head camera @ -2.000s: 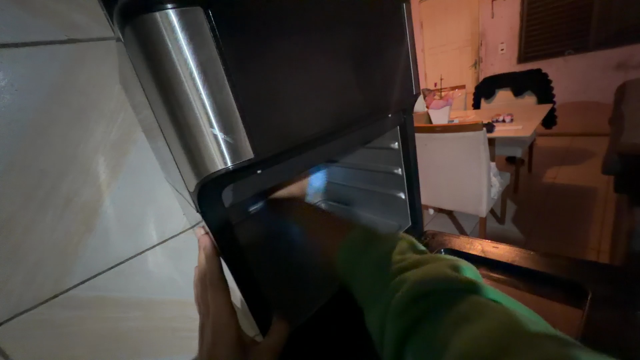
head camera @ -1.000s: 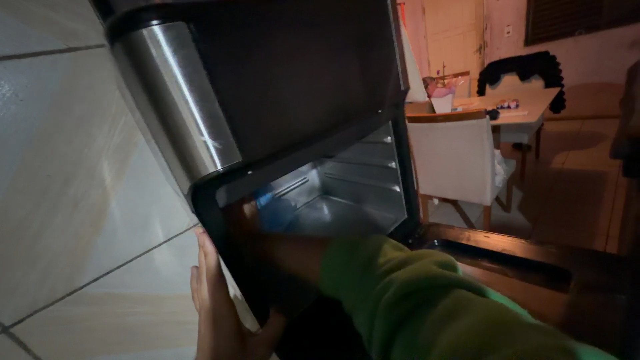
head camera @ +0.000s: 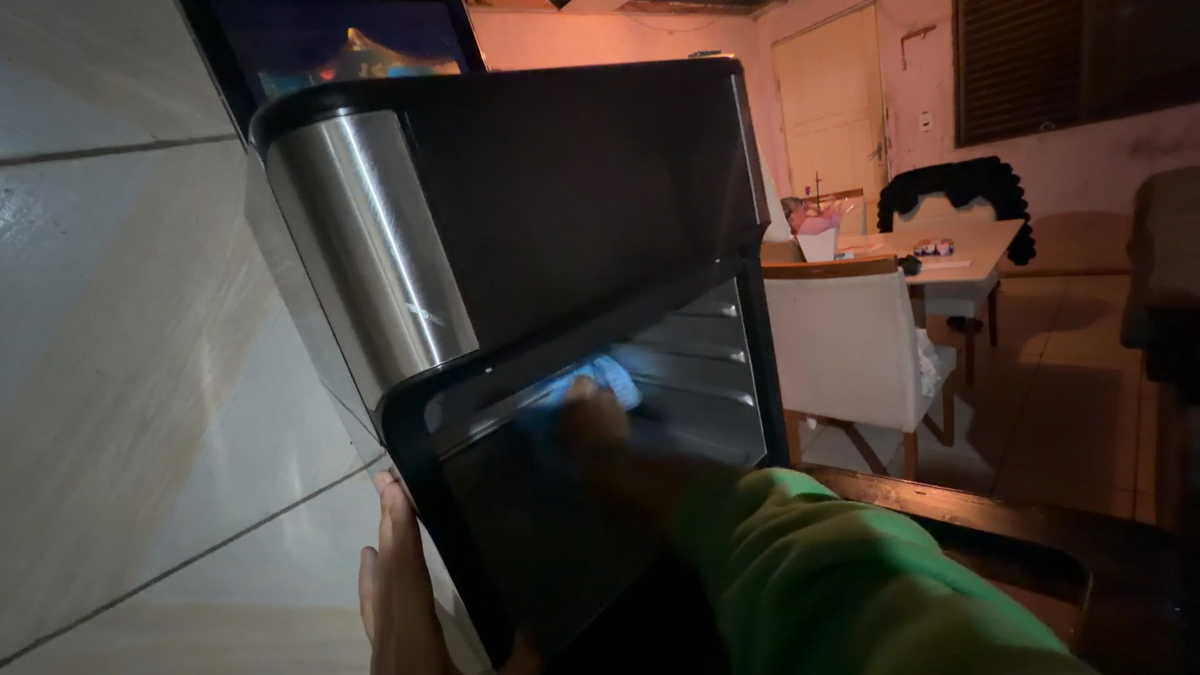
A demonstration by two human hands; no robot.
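A black countertop oven (head camera: 581,187) with a brushed-steel panel (head camera: 375,253) stands tilted in the view, its cavity uncovered and ridged metal walls (head camera: 694,356) showing inside. My right hand (head camera: 595,417), in a green sleeve, reaches into the cavity and holds a blue cloth (head camera: 614,380) near the upper inner wall; motion blurs both. Against the outer left side of the oven rests my left hand (head camera: 403,581), with its fingers along the casing and its thumb near the lower front frame. It holds the oven's edge. The lower part of the cavity is dark.
Light tiles (head camera: 141,375) cover the wall at left. A screen (head camera: 356,47) stands behind the oven. A dark wooden surface (head camera: 909,497) with a black tray-like piece (head camera: 1022,553) lies at lower right. Beyond are a white chair (head camera: 834,347) and a table (head camera: 984,246) with small items.
The blue cloth and my right hand have moved within the oven cavity, rightward from their place one second ago. My left hand stays on the oven's side. The view has shifted, bringing the screen in.
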